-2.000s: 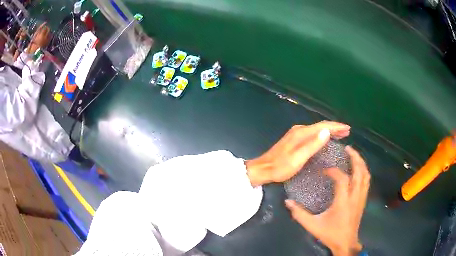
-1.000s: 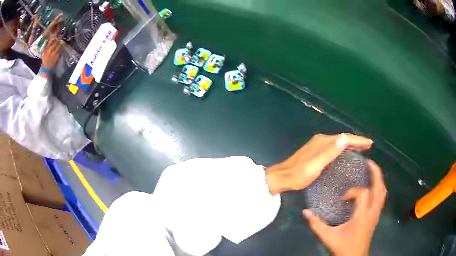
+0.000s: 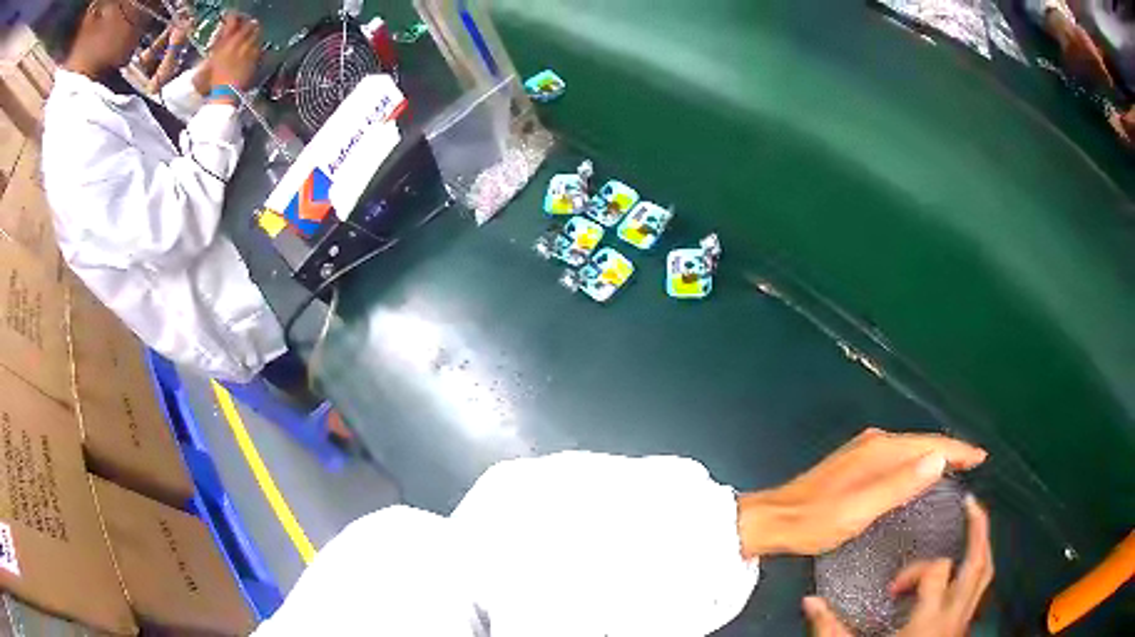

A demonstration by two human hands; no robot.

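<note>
A round grey screw tray [image 3: 871, 572] with a dotted surface is at the lower right, between my hands. My left hand [image 3: 859, 492] lies flat along its upper left rim, fingers together and pointing right. My right hand [image 3: 940, 597] is at its lower right, cut off by the bottom edge, with the thumb and fingers at the rim and some bent over its face. Several teal units [image 3: 606, 274] with yellow-green insides lie in a cluster at the upper middle, and a single one [image 3: 690, 273] lies to their right. Single screws are too small to tell.
An orange screwdriver [image 3: 1093, 585] is cut off at the right edge. A green belt [image 3: 797, 137] curves behind the bench. A clear bag [image 3: 504, 174], a black box [image 3: 336, 243] and a fan [image 3: 334, 81] stand upper left. A person in a white smock [image 3: 149, 212] and cartons [image 3: 137, 436] are left.
The view has shifted, so units, bag and worker appear further right and lower. The tray and both hands sit lower right in the picture, both still at the tray. More of the worker shows.
</note>
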